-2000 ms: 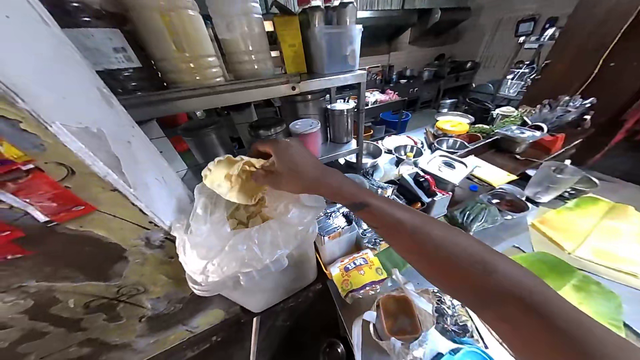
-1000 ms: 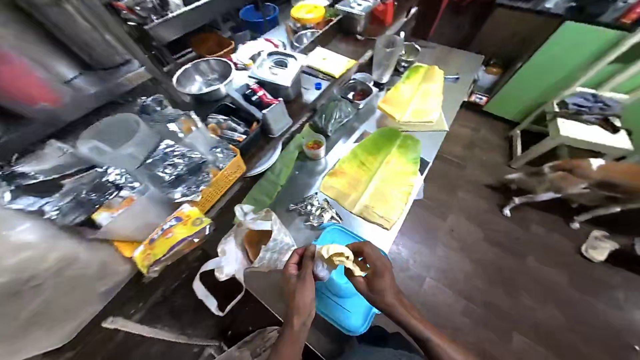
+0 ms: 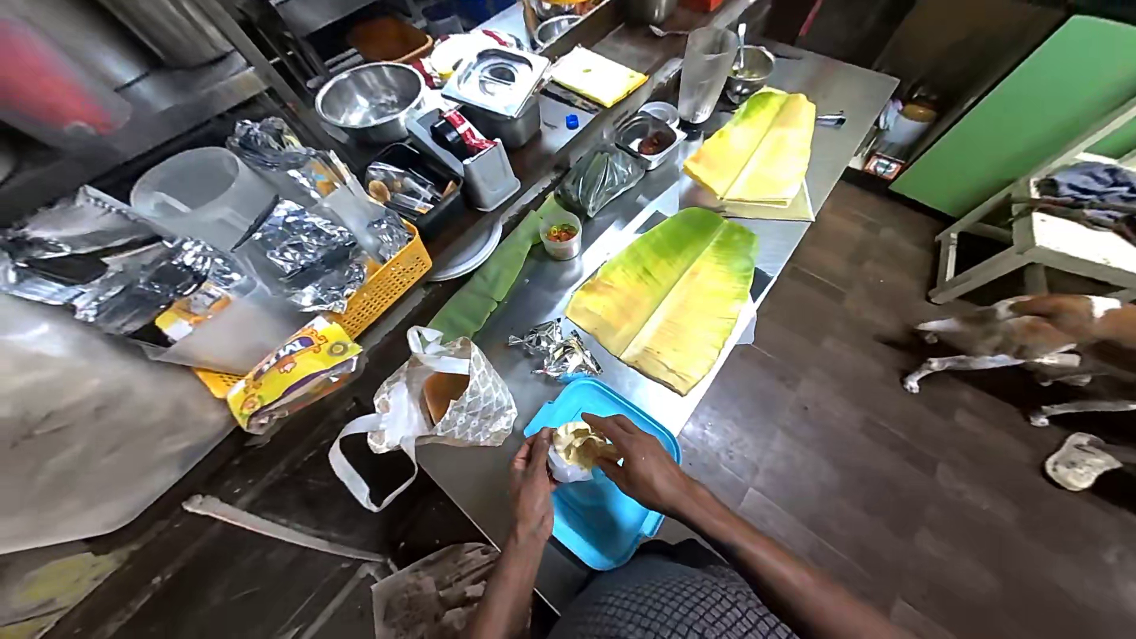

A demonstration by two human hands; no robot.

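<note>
My left hand (image 3: 532,484) holds a small clear plastic bag (image 3: 568,468) above a blue plastic lid or tray (image 3: 603,524) at the counter's near edge. Pale yellow, crisp-looking pieces (image 3: 579,442) show at the bag's mouth. The fingers of my right hand (image 3: 637,457) are closed on these pieces from the right. Crumpled foil (image 3: 561,350) lies just beyond the blue plastic. To the left stands a patterned white carrier bag (image 3: 479,399) with a brown container (image 3: 442,390) inside.
Banana leaf pieces (image 3: 670,297) lie on the steel counter (image 3: 497,364), near a small cup of chopped food (image 3: 561,234). A yellow basket (image 3: 382,284) with foil stands left. On the floor at right are a dog (image 3: 1047,333) and a white wooden stand (image 3: 1021,240).
Two seconds ago one hand held a pale yellow piece over a large plastic-lined tub. Now both hands are together over the blue plastic. The view has swung toward the counter.
</note>
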